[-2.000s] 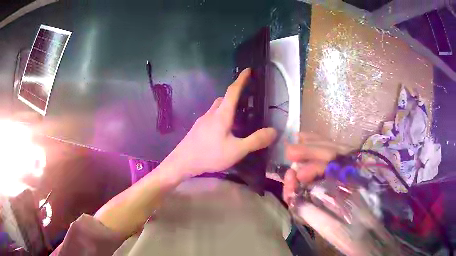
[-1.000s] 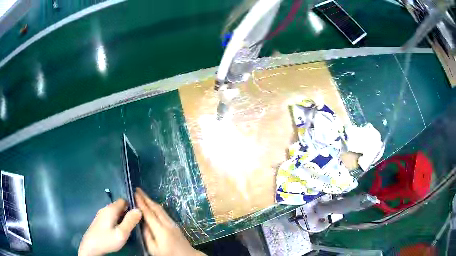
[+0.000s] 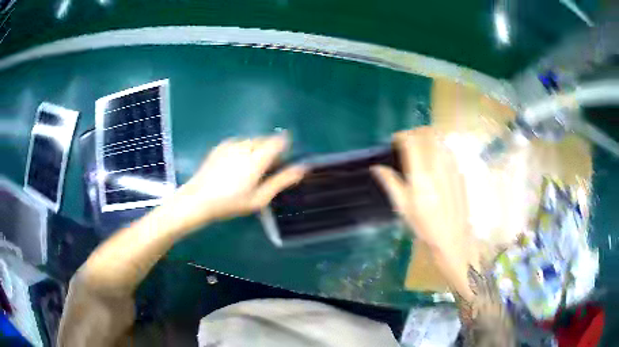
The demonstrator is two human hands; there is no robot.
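Note:
A solar panel is held level over the green bench, its dark cell side with white border facing me; it is blurred. My left hand grips its left end, thumb on the face. My right hand grips its right end, thumb on the face. The underside of the panel and any cord are hidden.
More solar panels lie at left: one near my left forearm and another farther left. The tan board, glue gun and crumpled printed cloth are at right. A red stool is at lower right. A pale rail runs behind.
The panel was on edge between my hands; now its cell face is turned up and held at both ends. The view has swung left, showing more panels.

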